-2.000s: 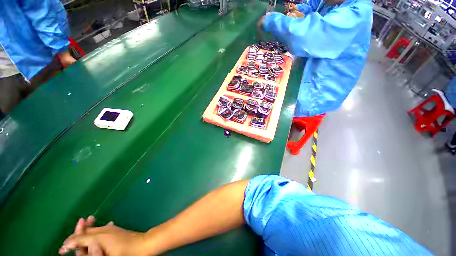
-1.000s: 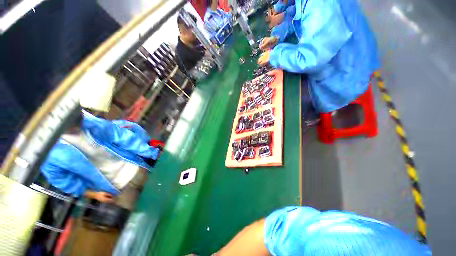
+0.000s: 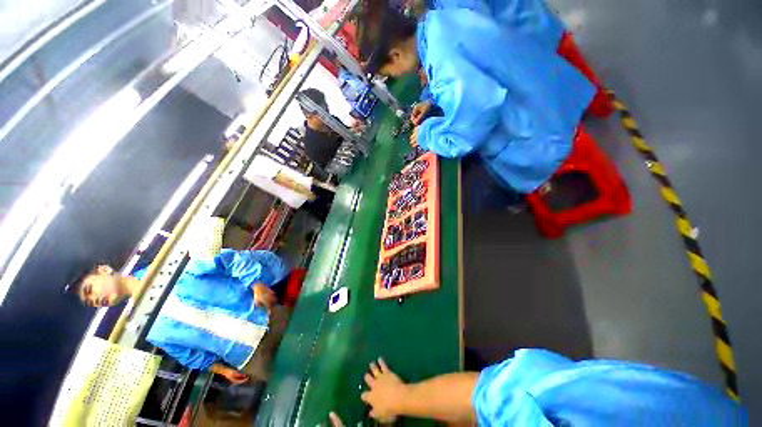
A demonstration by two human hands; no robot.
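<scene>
My right hand (image 3: 384,394) is at the bottom centre over the green bench, palm side unclear, fingers apart and nothing seen in it. Only a fingertip or two of my left hand (image 3: 336,419) shows at the bottom edge; the rest is cut off. A salmon-red tray (image 3: 408,292) lies beyond my right hand, along the bench's right side. Its compartments hold heaps of small dark units (image 3: 404,265) with silvery edges. A tiny dark piece (image 3: 400,300) lies just off the tray's near end. Neither hand touches the tray.
A white device (image 3: 338,299) with a dark window lies on the green bench (image 3: 361,334), left of the tray. A person in a blue smock (image 3: 501,92) works beyond the tray, near a red stool (image 3: 585,188). Another person (image 3: 209,308) is across the bench. A metal rail runs overhead.
The view has tilted and swung up, showing more of the hall and overhead rail. My hands, touching or close together two seconds ago, now appear apart. The tray and white device keep their places on the bench.
</scene>
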